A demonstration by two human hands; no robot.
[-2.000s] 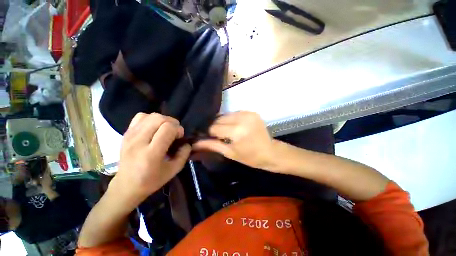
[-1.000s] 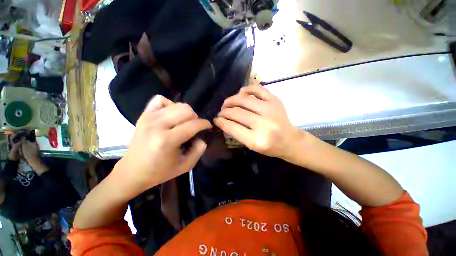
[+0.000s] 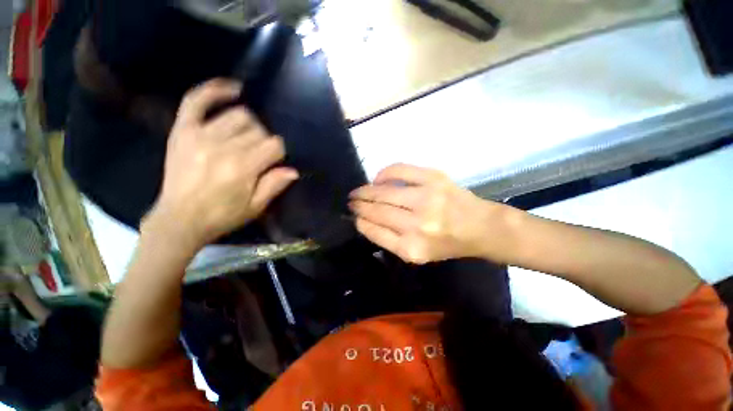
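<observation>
The black garment (image 3: 301, 128) lies over the machine bed and the table's front edge, mostly left of and between my hands. A brownish strip shows blurred on it at the upper left. My left hand (image 3: 217, 164) rests on the garment with fingers curled; fabric between its fingers is hard to make out. My right hand (image 3: 418, 210) pinches the garment's right edge between its fingertips. The needle area (image 3: 309, 36) is blurred by glare at the top, where the garment's far end reaches it.
Black thread snips (image 3: 462, 16) lie at the top, right of the needle area. A black flat object, perhaps a phone (image 3: 714, 34), is at the top right. A tape-like strip (image 3: 579, 156) runs along the table's front edge. Another person's arm (image 3: 28, 299) shows at the left.
My left hand has moved up and left, away from my right hand, onto the garment. The fabric between them is now spread flatter. The whole view has shifted and blurred.
</observation>
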